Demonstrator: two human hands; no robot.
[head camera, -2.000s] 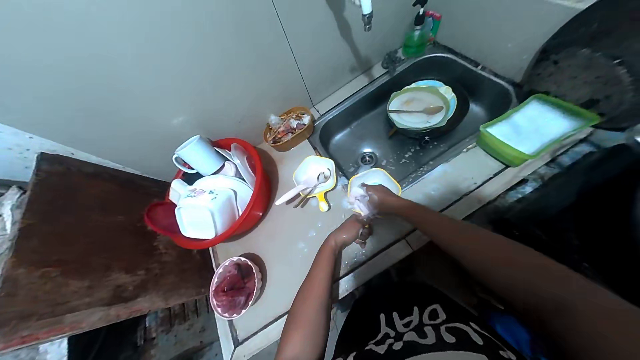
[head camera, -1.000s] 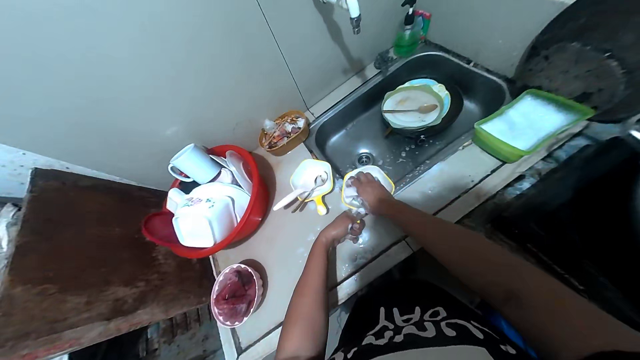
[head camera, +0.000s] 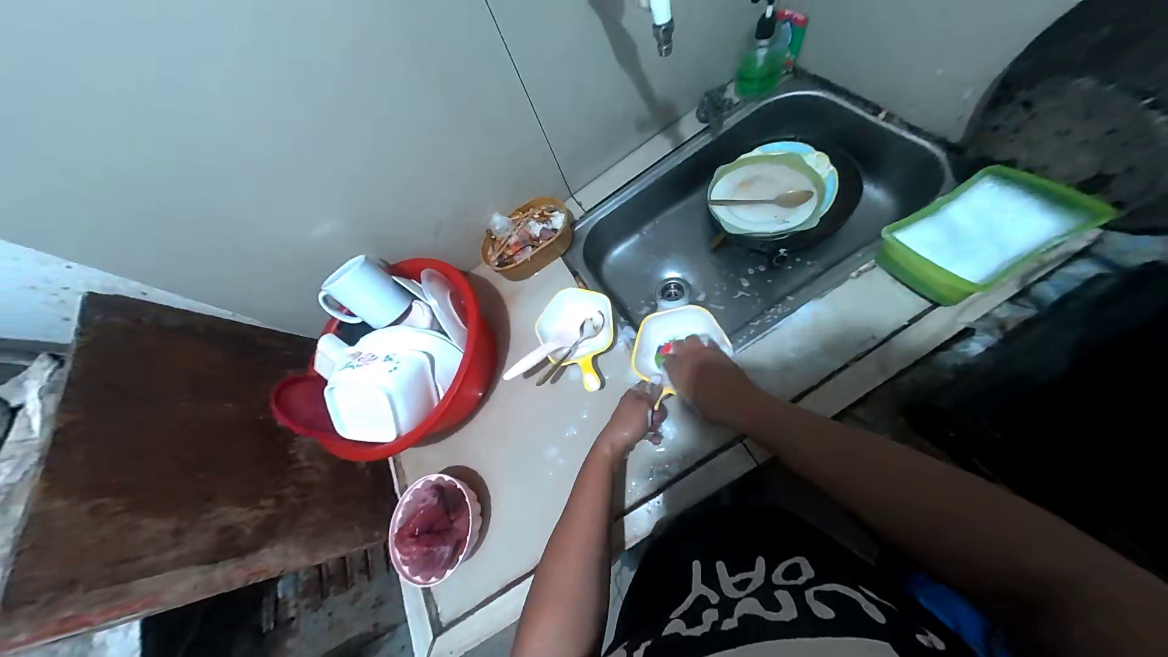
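Observation:
My left hand (head camera: 636, 418) grips the handle of a white bowl with a yellow rim (head camera: 650, 342), which is at the counter's edge beside the sink. Inside that bowl my right hand (head camera: 704, 372) presses something small, red and green, mostly hidden under the fingers; it may be a sponge. To the left, a second white bowl with a yellow handle (head camera: 568, 315) holds a metal spoon (head camera: 575, 345) and a white-handled utensil (head camera: 531, 361). Suds and water drops lie around my hands.
The steel sink (head camera: 630, 237) holds stacked plates (head camera: 762, 219) with a spoon on top. A green tub of suds (head camera: 949, 287) stands right. At left are a red basin (head camera: 470, 383) of dishes, a brown container of scraps (head camera: 529, 265) and a pink bowl (head camera: 474, 525) with reddish contents.
My right hand has shifted within the bowl, and something red and green now shows by its fingers. My left hand stays at the bowl's handle.

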